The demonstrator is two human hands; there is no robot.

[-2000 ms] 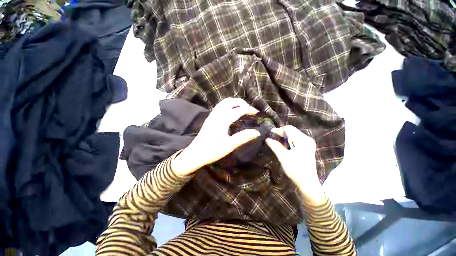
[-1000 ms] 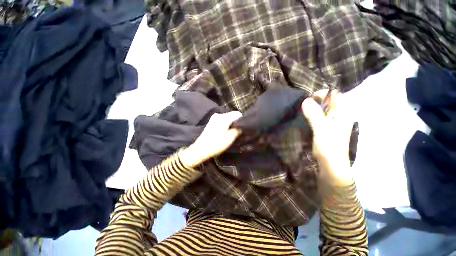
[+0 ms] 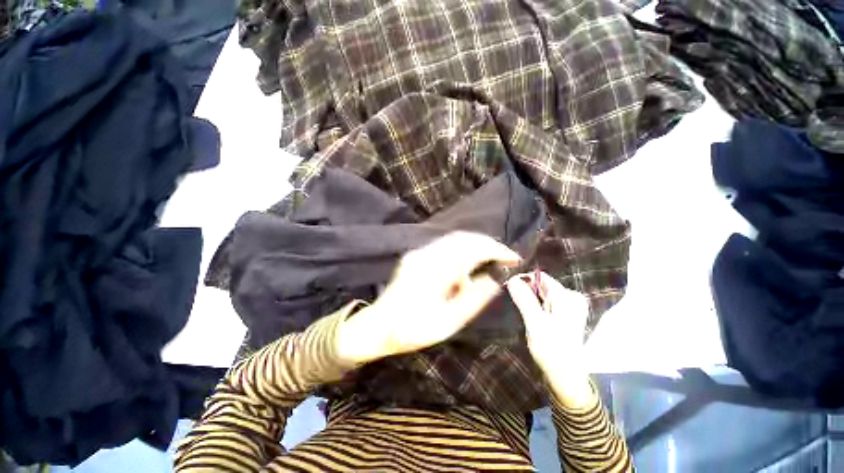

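The brown plaid garment [image 3: 444, 55] lies over the middle of the table and down to my lap. Its smooth dark grey-brown lining [image 3: 315, 249] is bunched at the left and spreads up under my hands. My left hand [image 3: 440, 291] has its fingers curled over the lining, with thumb and fingertips near my right fingertips. My right hand [image 3: 553, 319] is closed around a small tool, probably snips [image 3: 539, 283], of which only a reddish bit shows. The tool's tip and the exact spot between the fingertips are too blurred to tell.
Navy garments [image 3: 83, 231] are piled along the left side, and more navy cloth [image 3: 777, 277] lies at the right. Another plaid garment [image 3: 759, 60] is crumpled at the upper right. The white tabletop [image 3: 671, 249] shows between the piles. Blue-grey floor [image 3: 703, 434] shows below the table edge.
My hands have come back together from being spread apart, and the right hand has moved down and left. More of the grey-brown lining now lies flat across the plaid cloth.
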